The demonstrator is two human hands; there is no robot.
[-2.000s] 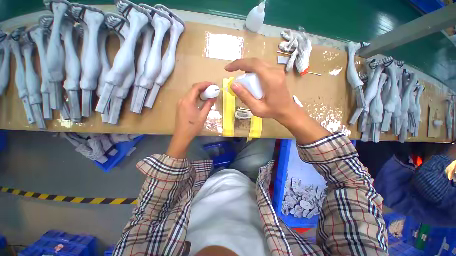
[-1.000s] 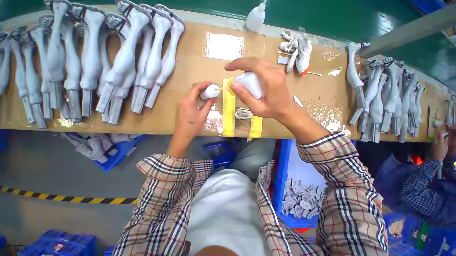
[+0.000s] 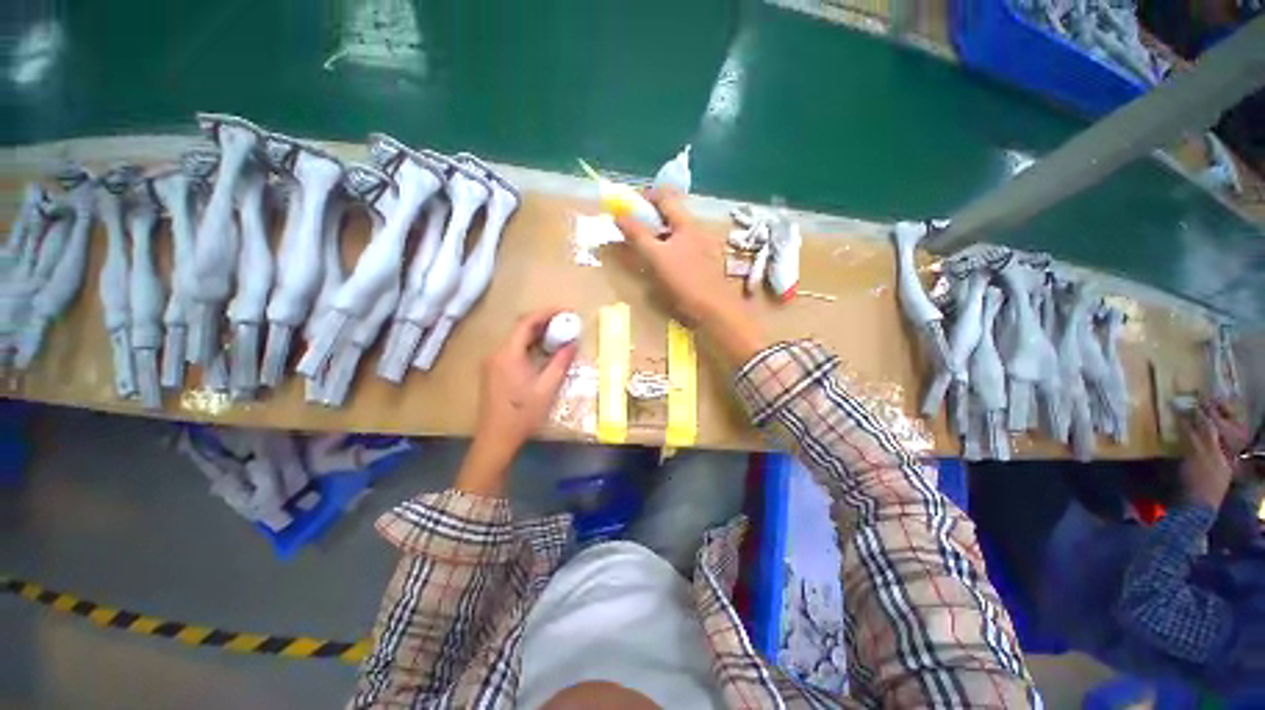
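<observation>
My left hand (image 3: 522,377) holds a small white rounded piece (image 3: 562,330) upright between thumb and fingers, left of the two yellow strips (image 3: 613,372). My right hand (image 3: 674,261) is at the back of the bench, with its fingers around a white bottle with a yellow nozzle end (image 3: 629,205), which points up and left. A second white squeeze bottle (image 3: 674,171) stands just behind it at the bench's back edge. A small pale piece (image 3: 647,384) lies between the yellow strips.
Rows of pale grey moulded parts lie left (image 3: 291,264) and right (image 3: 988,347). A grey-white bundle (image 3: 771,250) lies at the back. A green conveyor (image 3: 458,83) runs behind the bench, with a grey post at right. Blue crates are below; another person's hands (image 3: 1215,441) are at far right.
My right hand has moved away from the left hand to the bench's back with the bottle. The view has shifted, showing more of the conveyor. My left hand still holds the white piece.
</observation>
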